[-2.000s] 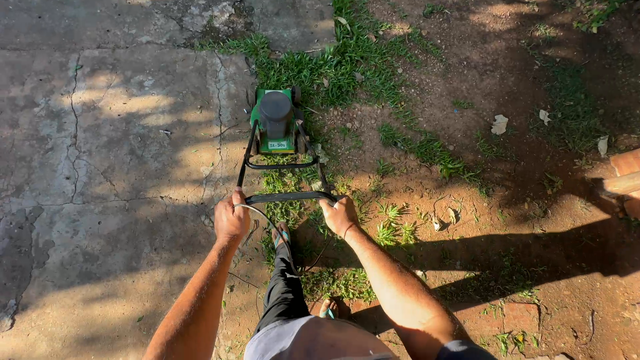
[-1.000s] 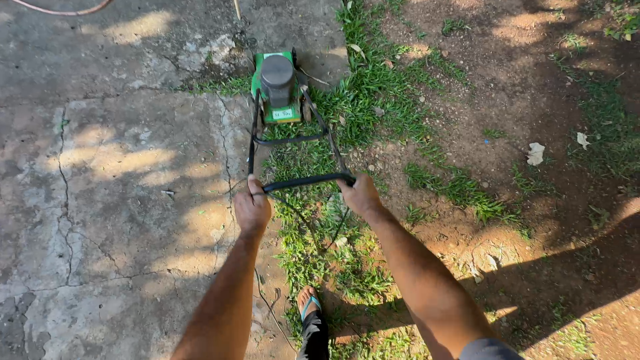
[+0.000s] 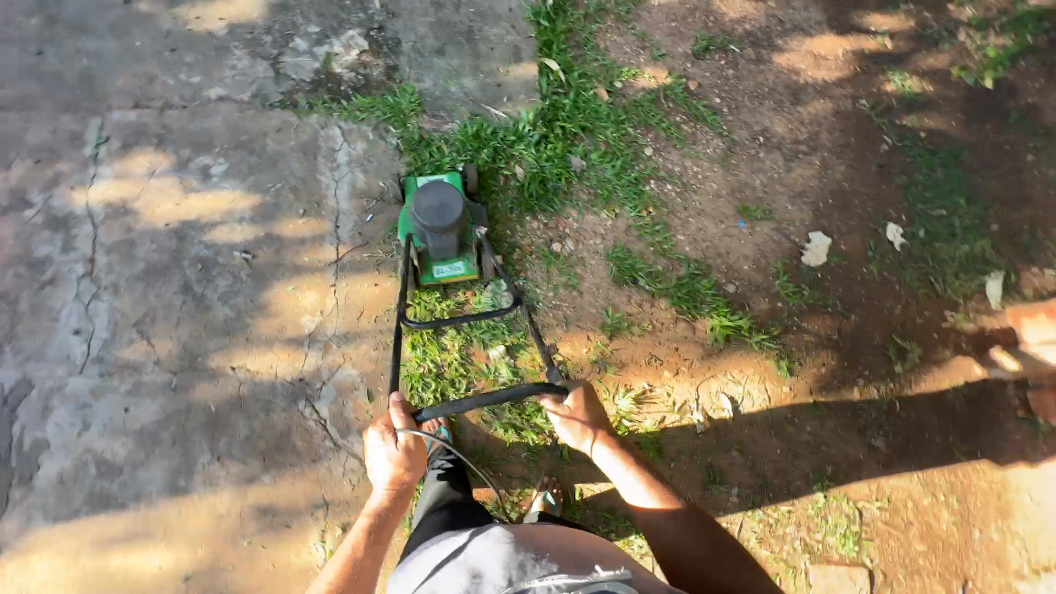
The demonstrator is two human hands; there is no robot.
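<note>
A small green lawn mower (image 3: 441,227) with a dark grey motor cover stands on the grass strip at the edge of the concrete, ahead of my body. Its black tubular handle (image 3: 487,399) reaches back towards me. My left hand (image 3: 394,445) is closed around the left end of the top bar, with the thumb up. At the right end of the same bar, my right hand (image 3: 576,417) grips it. A thin cable (image 3: 466,460) loops from near my left hand down towards my legs.
Cracked concrete (image 3: 190,330) covers the left side. Grass patches (image 3: 561,157) run beside and beyond the mower. Bare soil (image 3: 742,165) with dry leaves (image 3: 816,248) lies to the right, and bricks (image 3: 1031,322) sit at the right edge. My sandalled feet are below the handle.
The mower and both hands have come back closer to my body since one second ago, when my arms reached farther forward. Both hands have stayed on the handle.
</note>
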